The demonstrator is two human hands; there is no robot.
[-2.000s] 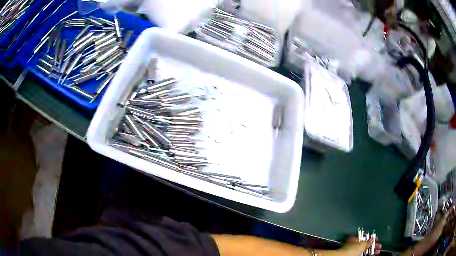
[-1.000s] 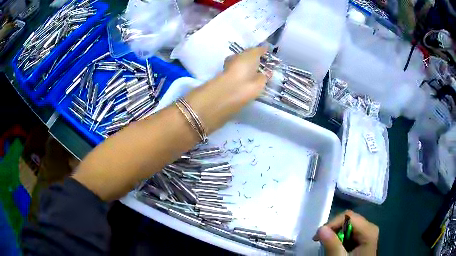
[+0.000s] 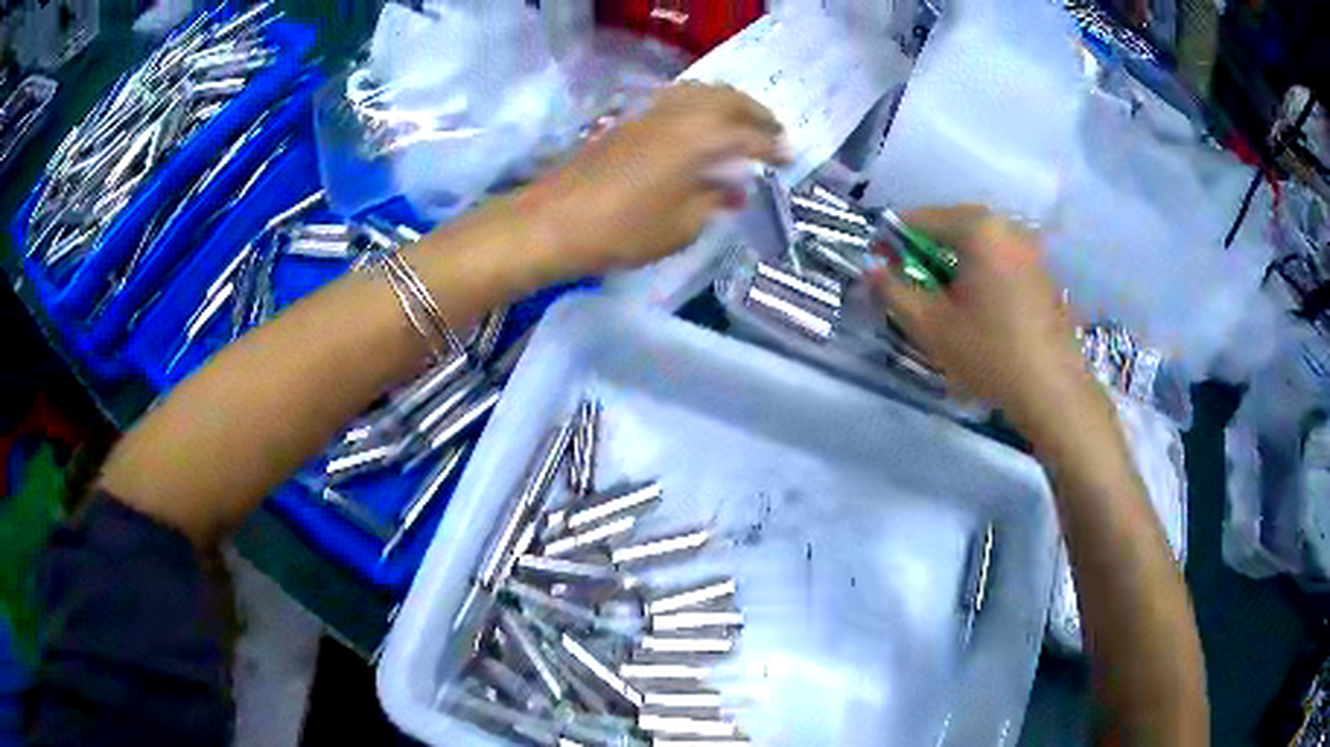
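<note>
My left hand (image 3: 664, 175) is over the near-left end of a clear plastic box of metal cylinders (image 3: 795, 299), behind the white tray. Its fingers are curled round a cylinder (image 3: 776, 219) that points down into the box; the fingertips are blurred. My right hand (image 3: 977, 299) is at the box's right side, closed on the green-handled knife (image 3: 922, 256). The white tray (image 3: 700, 372) holds many loose cylinders (image 3: 686, 642) at its left, one cylinder (image 3: 980, 577) at its right and small dark trimmings on its floor.
Blue trays (image 3: 102, 329) full of cylinders lie to the left. A crumpled plastic bag (image 3: 460, 102) and a printed sheet (image 3: 802, 88) are behind. White foam sheets (image 3: 985, 117) stand behind the box. More clear boxes (image 3: 1266, 482) are at the right. A red bin (image 3: 671, 21) is at the far side.
My left hand has moved slightly left at the box and holds fewer visible cylinders. My right hand has come up from the tray's near right corner to the box with the knife.
</note>
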